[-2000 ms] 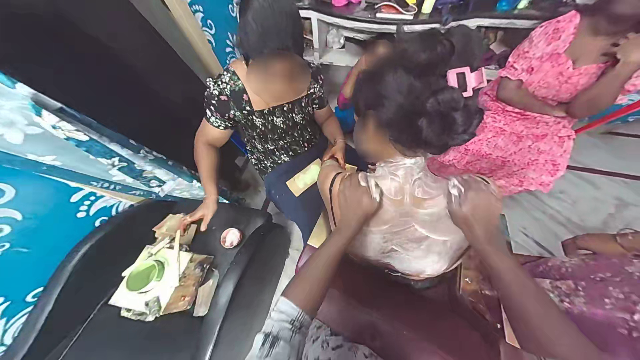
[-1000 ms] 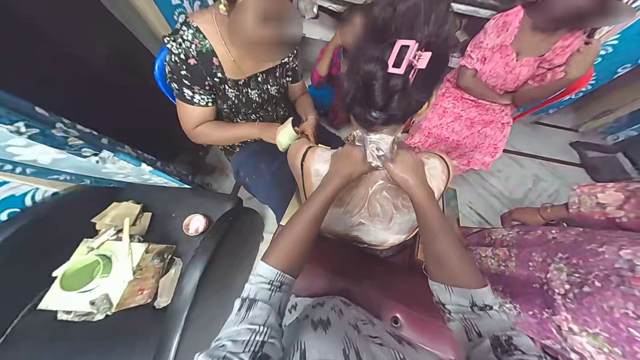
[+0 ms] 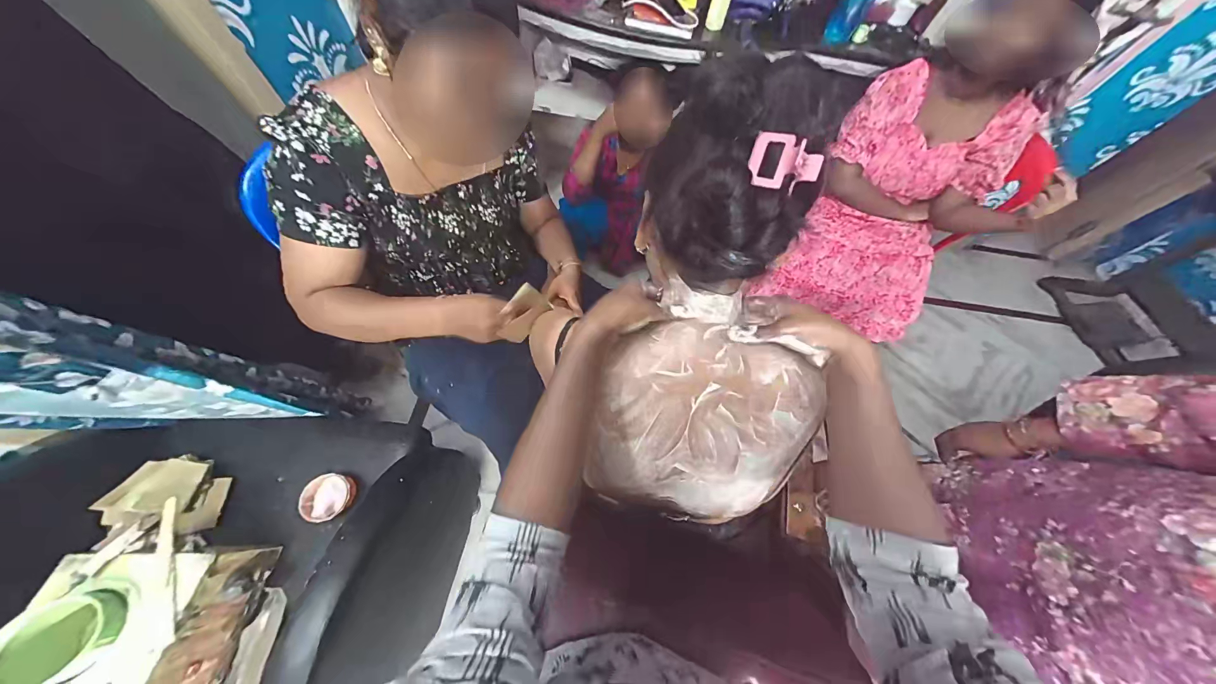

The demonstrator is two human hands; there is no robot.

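A seated person faces away from me, the bare back (image 3: 708,408) coated in streaky white cream and the dark hair held up by a pink claw clip (image 3: 785,161). My left hand (image 3: 622,309) rests on top of the left shoulder beside the neck. On the right shoulder lies my right hand (image 3: 793,328), with white cream on its fingers. Neither hand holds an object; both press flat on the skin. At the left, another person in a black floral top (image 3: 437,223) holds a folded strip (image 3: 525,312) against the seated person's upper arm.
A black padded chair (image 3: 380,503) at the left bears a small round tub of pale cream (image 3: 327,498), a green bowl (image 3: 57,632), wooden sticks and strips. A person in a pink dress (image 3: 879,247) sits at the back right, a child behind. Purple floral clothing (image 3: 1092,551) is close at the right.
My hands have moved apart from the middle of the upper back, out to the two shoulders beside the neck. The view has shifted.
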